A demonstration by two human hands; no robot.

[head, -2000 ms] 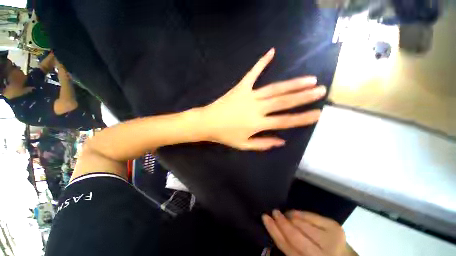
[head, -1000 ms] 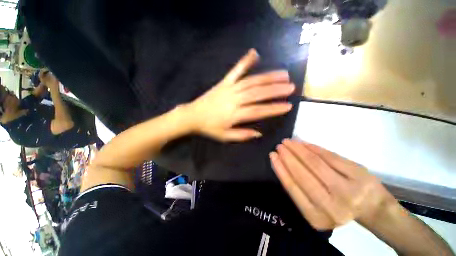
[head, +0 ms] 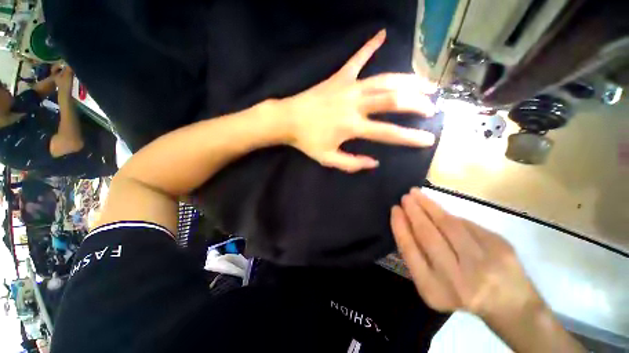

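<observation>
The black garment [head: 310,207] lies over the table edge and hangs towards my lap. My left hand [head: 365,117] lies flat on it with the fingers spread, fingertips near its right edge and beside the bright needle area. My right hand [head: 458,258] is at the lower right edge of the cloth, fingers together and fingertips on the edge; its thumb is hidden. The presser foot area [head: 452,96] is washed out by glare, so the needle cannot be made out.
The machine head [head: 510,34] fills the upper right, with dark round knobs [head: 541,114] below it. The tan machine bed [head: 538,189] meets the white table [head: 579,276]. Another person [head: 55,131] sits at the far left. A dark slatted basket [head: 185,220] is below the cloth.
The machine head has come further into view. My right hand has moved up along the cloth edge from its lower position. My left hand stays spread on the cloth, now beside the needle area.
</observation>
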